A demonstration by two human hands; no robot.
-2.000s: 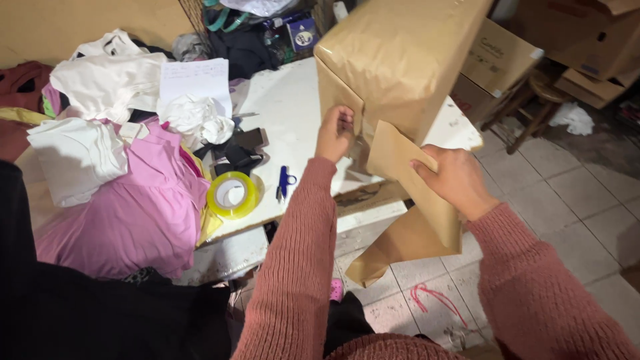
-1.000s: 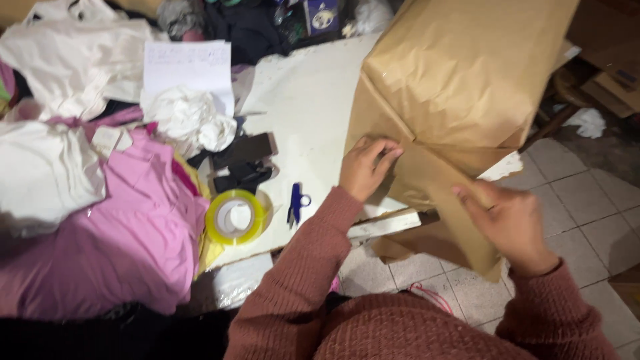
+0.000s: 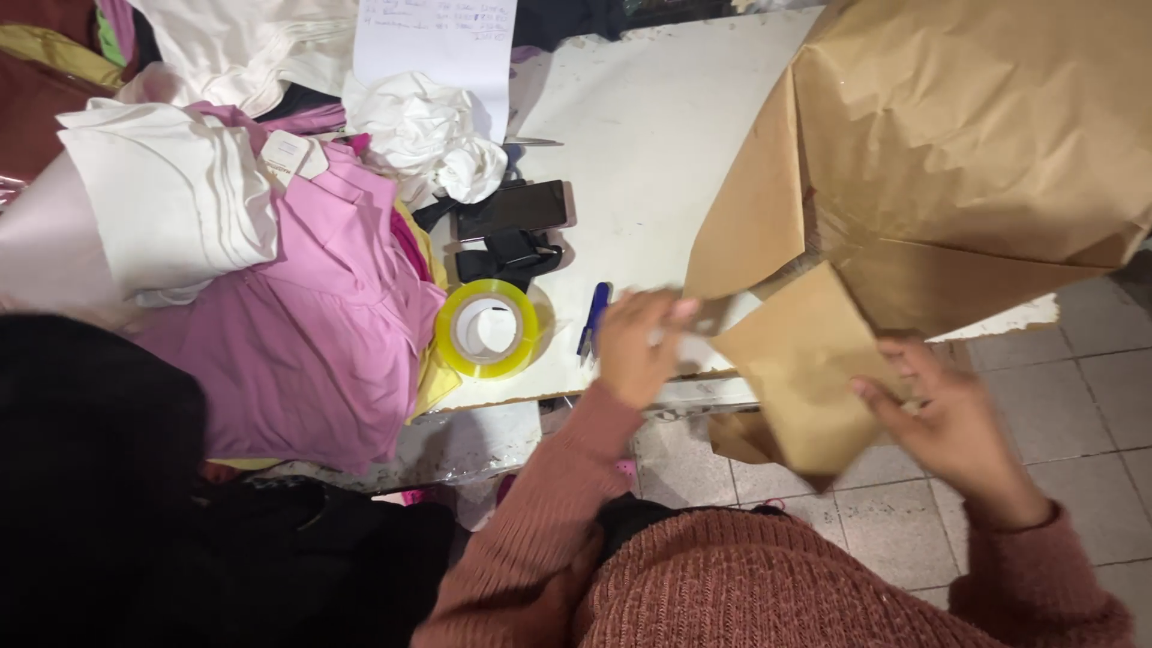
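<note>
A large parcel in brown wrapping paper (image 3: pixel 963 135) lies at the right of the white table, its folded end towards me. A loose brown paper flap (image 3: pixel 810 378) sticks out from this end over the table's front edge. My right hand (image 3: pixel 940 414) has its thumb and fingers at the flap's right edge. Blurred, my left hand (image 3: pixel 643 346) is by the flap's left corner; whether it grips the paper cannot be seen. Blue thread snips (image 3: pixel 593 319) lie just left of that hand. Farther left is a roll of clear tape with a yellow tint (image 3: pixel 487 328).
Pink fabric (image 3: pixel 333 333), folded white cloth (image 3: pixel 171 189) and a crumpled white cloth (image 3: pixel 423 126) cover the left side. A dark phone (image 3: pixel 511 211) and a black strap (image 3: pixel 508 256) lie beyond the tape. A person in black clothing (image 3: pixel 90 450) is close at my left.
My left hand has moved away from the parcel's folded end to the flap's left corner. The flap now shows broader, its lower point hanging below the table edge. The view is closer over the table.
</note>
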